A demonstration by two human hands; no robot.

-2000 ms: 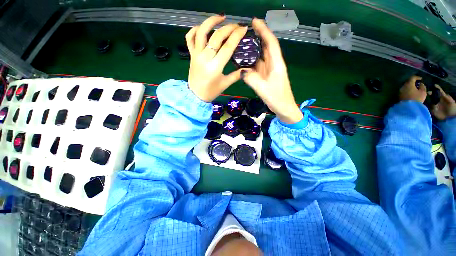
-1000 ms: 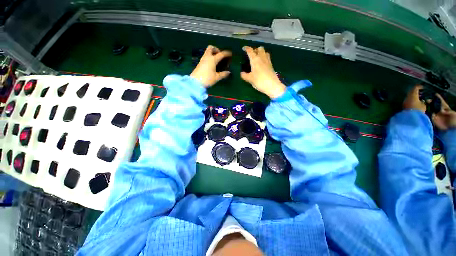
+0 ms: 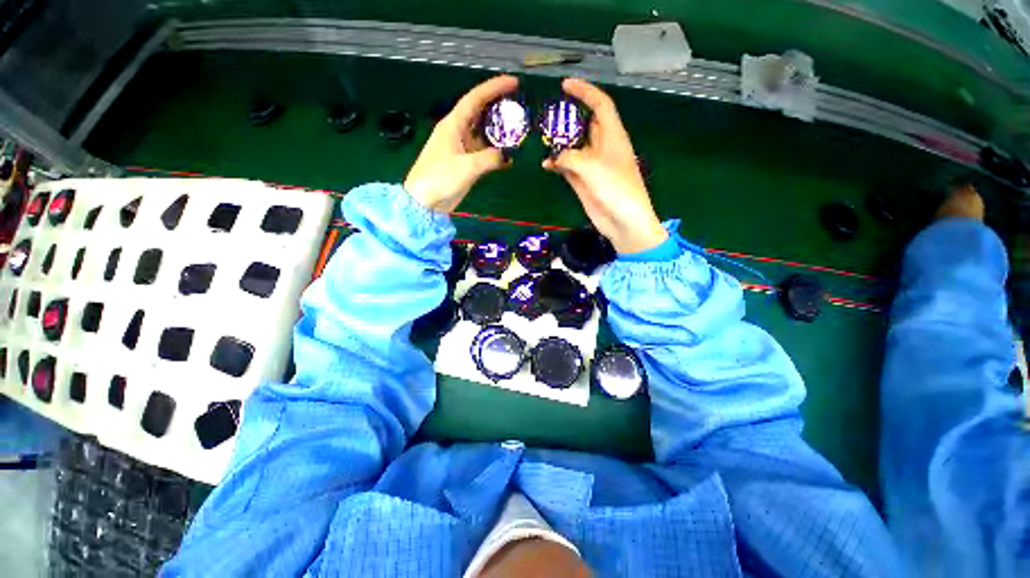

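My left hand (image 3: 461, 147) holds a round smartwatch unit (image 3: 506, 122) between thumb and fingers, its screen lit white and purple. My right hand (image 3: 604, 158) holds a second smartwatch unit (image 3: 564, 123), lit with purple and white stripes. The two units are side by side with a small gap, above the green belt (image 3: 700, 169). Below my hands, several waiting watch units (image 3: 483, 303) stand on and around the white sheet (image 3: 457, 357), some lit purple. Two discs with pale grey faces (image 3: 498, 352) are nearest my body, one on the sheet and one beside it (image 3: 618, 371).
A white foam tray (image 3: 254, 327) with dark pockets and some red-lit units is at left, above black trays (image 3: 113, 508). Unlit units (image 3: 395, 125) lie along the belt. A metal rail (image 3: 373, 47) holds pale plastic blocks (image 3: 652, 49). A neighbour's blue sleeve (image 3: 949, 373) is at right.
Both hands have risen from the belt, now showing a lit unit in each. The neighbour's nearer arm has shifted right, and their other hand is no longer visible.
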